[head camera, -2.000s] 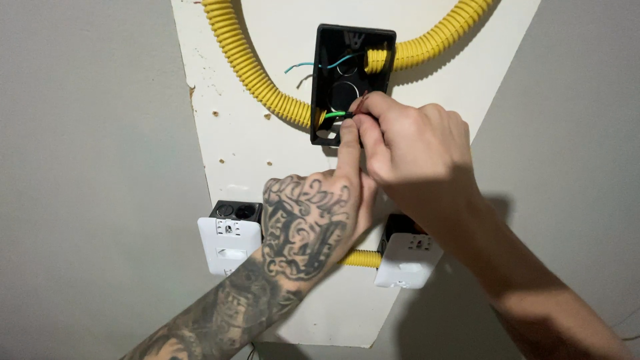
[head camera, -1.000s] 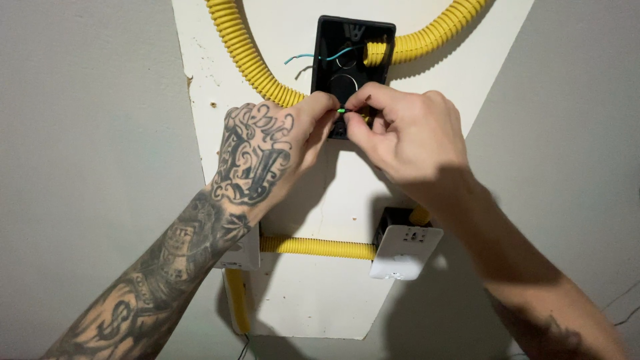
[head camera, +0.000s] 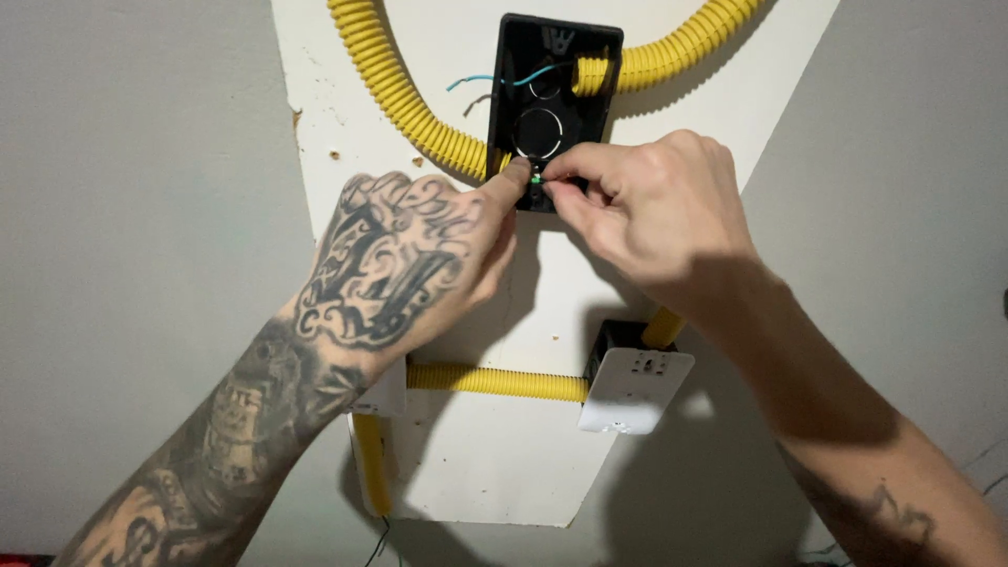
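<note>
A black plastic electrical box (head camera: 555, 47) is fixed on a white board. At its lower part my left hand (head camera: 409, 252) and my right hand (head camera: 654, 205) meet, fingertips pinched at either side of a short green wire (head camera: 536, 180). The tattooed left hand reaches in with its index finger; the right pinches with thumb and index finger. A blue wire (head camera: 472, 79) pokes out past the box's left edge, with a dark wire end (head camera: 475, 103) below it. Yellow corrugated conduit (head camera: 394, 87) enters at the lower left, another yellow conduit (head camera: 685, 55) at the upper right.
Below, a white cover plate (head camera: 636, 391) hangs on a smaller black box (head camera: 610, 339). A second white plate (head camera: 386, 391) is partly behind my left wrist, and a horizontal yellow conduit (head camera: 496, 381) runs between them. The white board (head camera: 504, 488) has small holes; thin wires hang beneath it.
My left hand was lower and across the box's front two seconds ago; it moved left, and now its finger points in from the left. The right hand has stayed at the box's lower part.
</note>
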